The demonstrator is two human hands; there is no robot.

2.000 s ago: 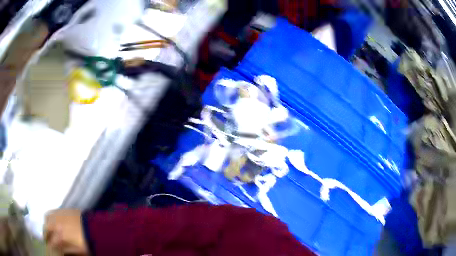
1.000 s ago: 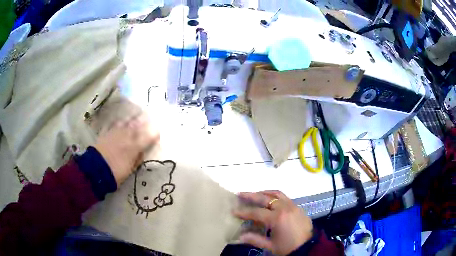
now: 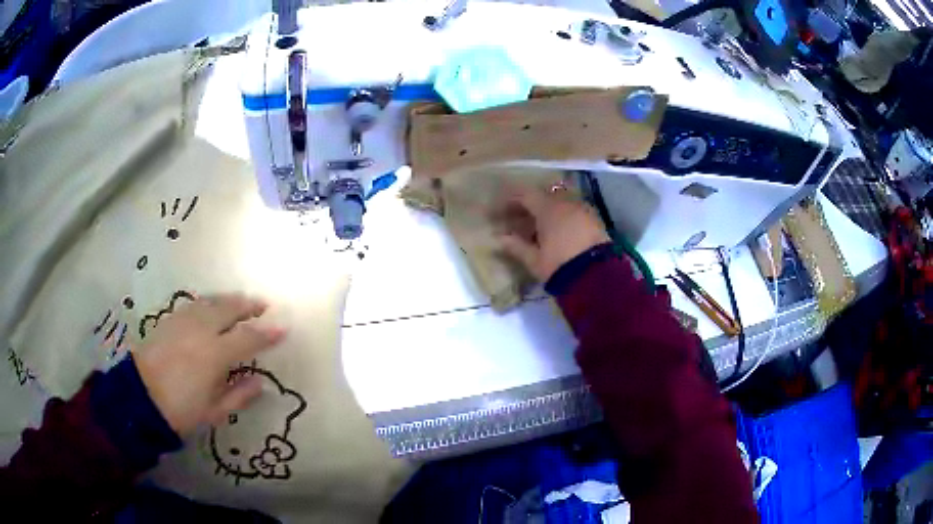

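Note:
Beige fabric panels (image 3: 338,450) with dark cat-face lines lie left and front of the needle area. My left hand (image 3: 205,353) rests on them with fingers spread, palm down. My right hand (image 3: 558,230) reaches under the machine arm and has its fingers on a small beige fabric piece (image 3: 486,241); its fingertips are blurred, so the grip is unclear. The white sewing machine (image 3: 716,194) stands behind, its presser foot (image 3: 302,194) lit beside the panels. My right hand and sleeve hide most of the shears; a bit of green handle (image 3: 636,264) shows.
A brown cardboard strip (image 3: 532,133) and a pale green object (image 3: 483,78) are on the machine arm. Orange-handled snips (image 3: 706,305) and a white cord (image 3: 774,297) lie at the right. A ruler tape (image 3: 491,418) lines the table's front edge, above a blue cover (image 3: 803,450) with scraps.
My right hand has left the front panel's right edge and moved to the small piece under the arm. My left hand has shifted, and more cat-face lines show. The view has shifted right.

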